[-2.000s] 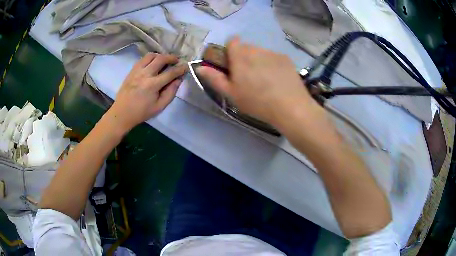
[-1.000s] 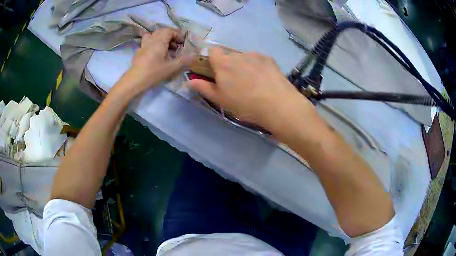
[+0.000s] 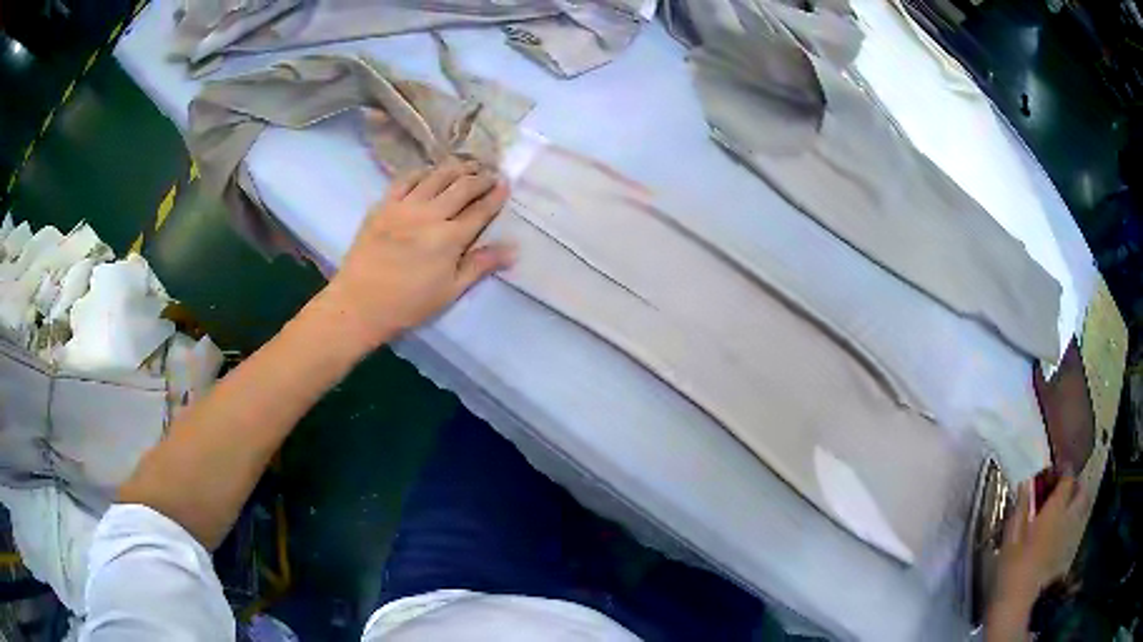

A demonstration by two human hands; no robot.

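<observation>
A long beige-grey sleeve piece (image 3: 752, 339) lies flat and diagonal across the table, with a pale patch near each end and a thin line along part of its length. My left hand (image 3: 433, 245) lies palm down on its left end, beside crumpled cloth, thumb apart; the cloth under the fingers is hidden. My right hand (image 3: 1038, 533), partly cut off and blurred at the lower right, is closed round the handle of the steam iron (image 3: 990, 520). The iron stands at the piece's right end, its shiny metal side showing.
Crumpled beige pieces (image 3: 295, 94) lie at the far left. Flat beige-grey pieces (image 3: 877, 213) lie at the far side over a white sheet (image 3: 965, 138). A reddish-brown pad (image 3: 1068, 408) is at the right table end. Bundled cut pieces (image 3: 94, 401) stand low at left.
My right hand has carried the iron from the left end of the piece to the right table end, uncovering the piece. My left hand has shifted down and flattened on the cloth.
</observation>
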